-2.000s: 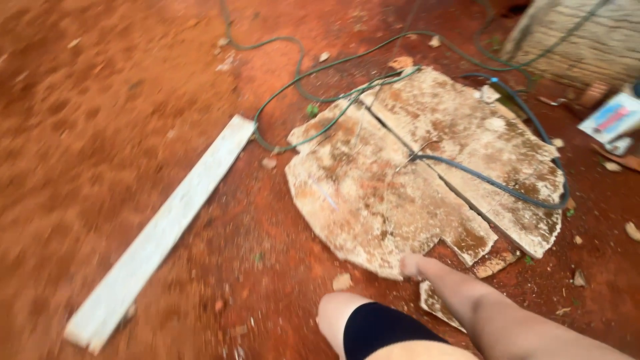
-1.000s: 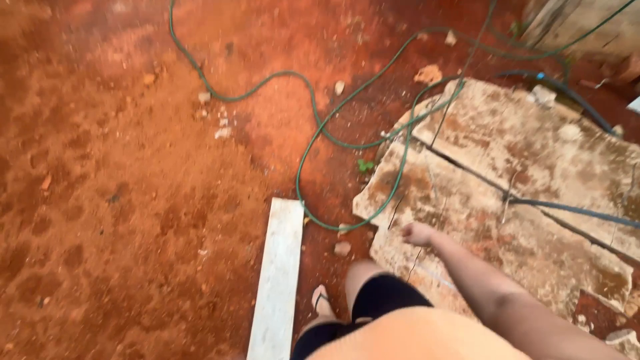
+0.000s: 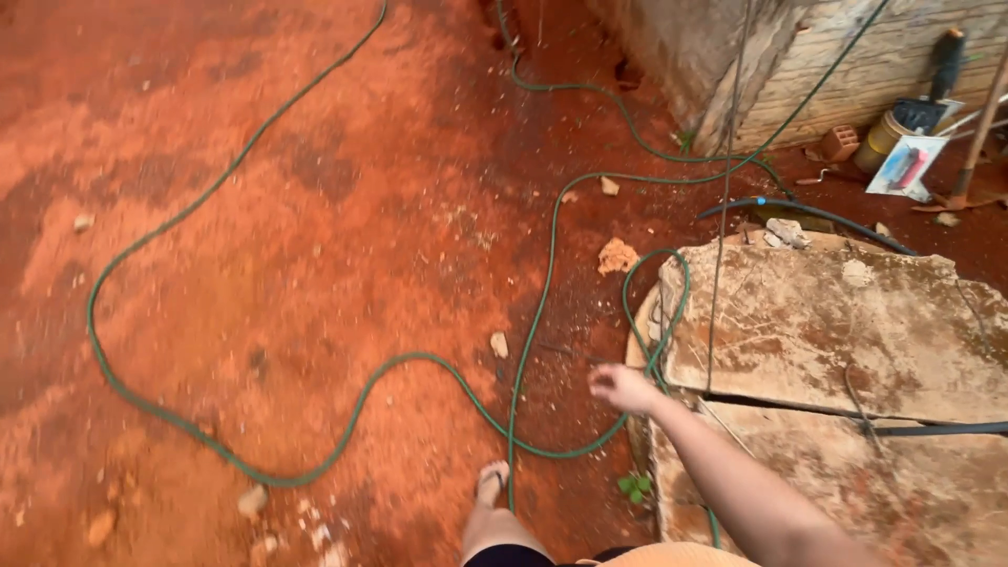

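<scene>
My right hand (image 3: 622, 387) hangs in front of me, its fingers loosely curled, above the left edge of a cracked concrete slab (image 3: 787, 315). Nothing can be made out in it. A green garden hose (image 3: 409, 358) winds over the red soil, with a narrow loop just above and right of the hand, and part of it runs behind the wrist. My left hand is outside the view. One sandaled foot (image 3: 491, 480) stands on the soil beside the hose.
Upper right, a wall (image 3: 850, 71) rises behind a bucket (image 3: 878, 143), a plastering float (image 3: 907, 167) and a hollow brick (image 3: 840, 144). A dark pipe (image 3: 835, 214) lies behind the slab. Stones, such as one chunk (image 3: 617, 257), dot the ground.
The view has moved forward toward the wall. The white board seen on the soil in both earlier frames is out of view, and more of the hose shows.
</scene>
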